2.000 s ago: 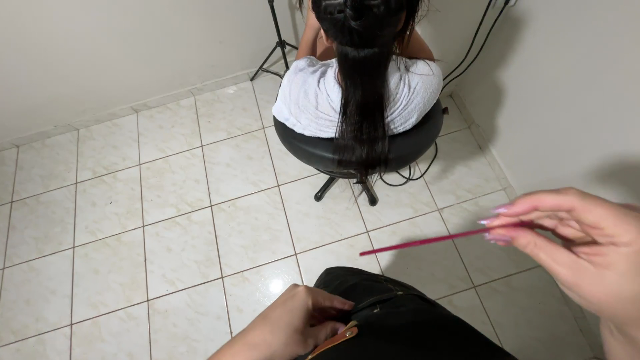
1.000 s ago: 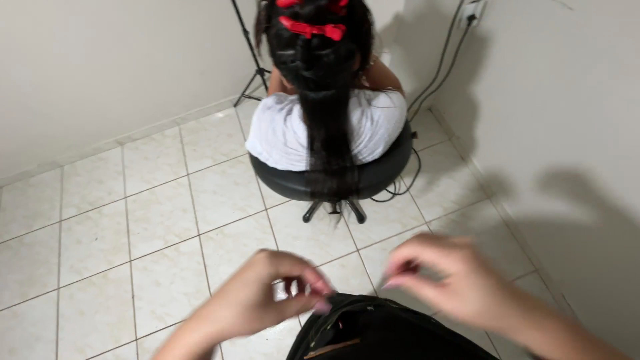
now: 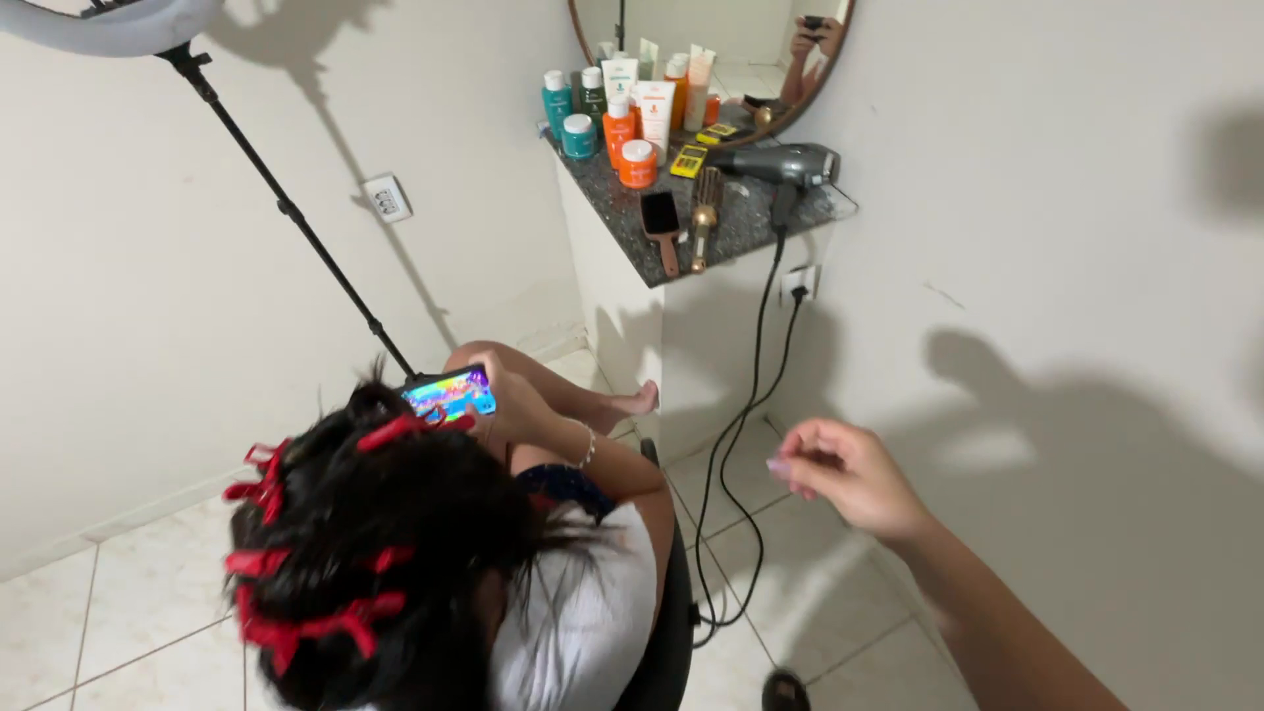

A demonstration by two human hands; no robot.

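My right hand (image 3: 844,474) is raised at the right of the head view, its fingers curled and the thumb near the fingertips; nothing shows between them. My left hand is outside the view. A seated person with dark hair (image 3: 395,533) is at the lower left, the hair pinned up with several red hair clips (image 3: 321,627). This person wears a white top (image 3: 583,602) and holds a smartphone (image 3: 451,395) with a bright, colourful screen. My right hand is to the right of the person and touches nothing that I can see.
A dark stone corner shelf (image 3: 736,232) holds bottles, jars, a paddle brush (image 3: 662,229), a round brush (image 3: 704,217) and a hair dryer (image 3: 785,166) under a mirror (image 3: 716,69). Black cables (image 3: 755,400) hang to the floor. A ring light stand (image 3: 286,207) stands at the left.
The view has swung up to the shelf. Two seconds ago my right hand held a thin pink stick; it is not seen now. My left hand has gone out of view.
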